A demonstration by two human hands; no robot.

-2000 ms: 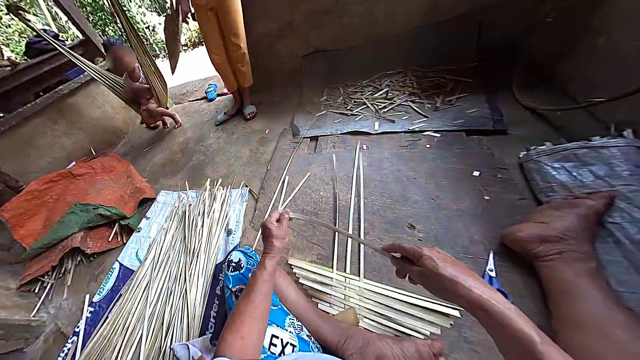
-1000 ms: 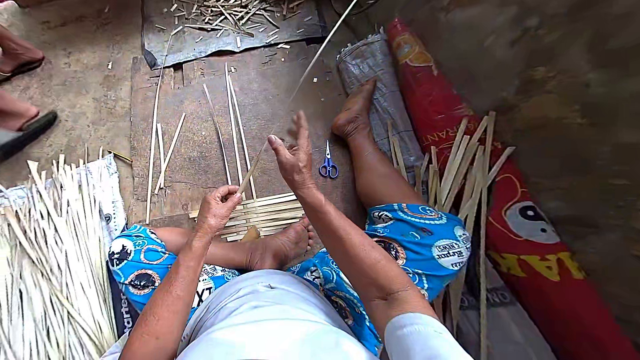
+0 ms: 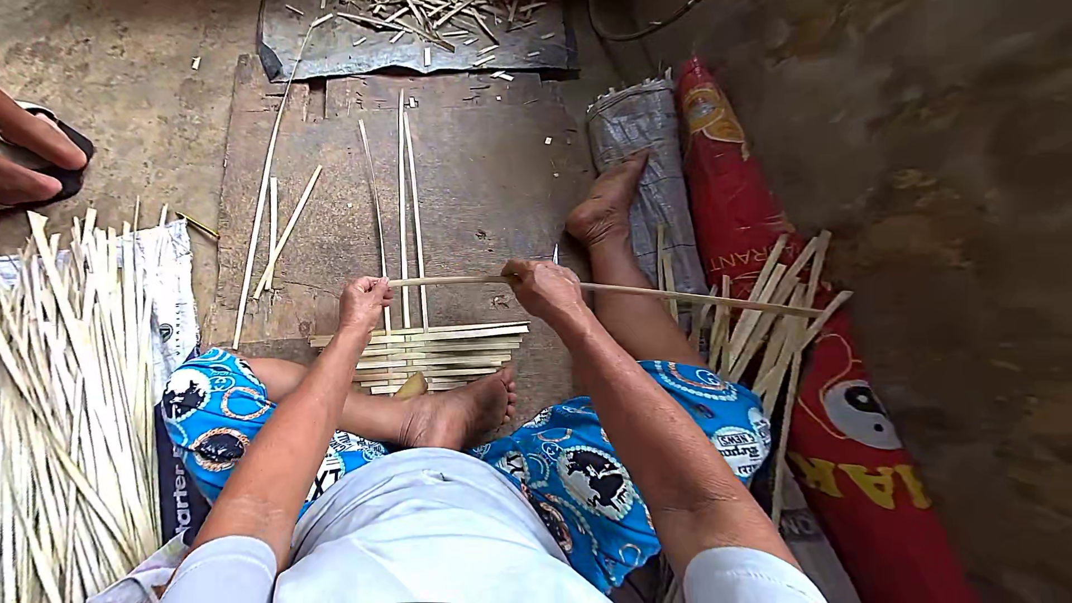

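Note:
My left hand [image 3: 365, 303] pinches one end of a long flat plant-fibre strip [image 3: 636, 291]. Farther along, my right hand [image 3: 543, 289] is closed around the same strip, which runs on past it to the right. Just below the hands lies a partly woven mat of pale strips [image 3: 452, 352], with crosswise strips close together and a few upright strips [image 3: 404, 209] reaching away across the wooden board. My bare foot [image 3: 461, 412] rests against the mat's near edge. Most of the scissors is hidden behind my right hand; only a tip shows.
A large bundle of strips [image 3: 75, 402] lies at the left on a printed sack. More strips [image 3: 775, 310] lean by a red sack [image 3: 737, 176] at the right. Loose strips [image 3: 289, 230] lie on the wooden board [image 3: 502, 184]. Cut scraps cover a dark sheet [image 3: 360, 57]. Another person's feet [image 3: 38, 155] are at the left.
The strip, raised at a slant one second ago, now lies nearly level between my hands. My right hand, spread then, is now closed around it. The view has tilted down since the earliest frame.

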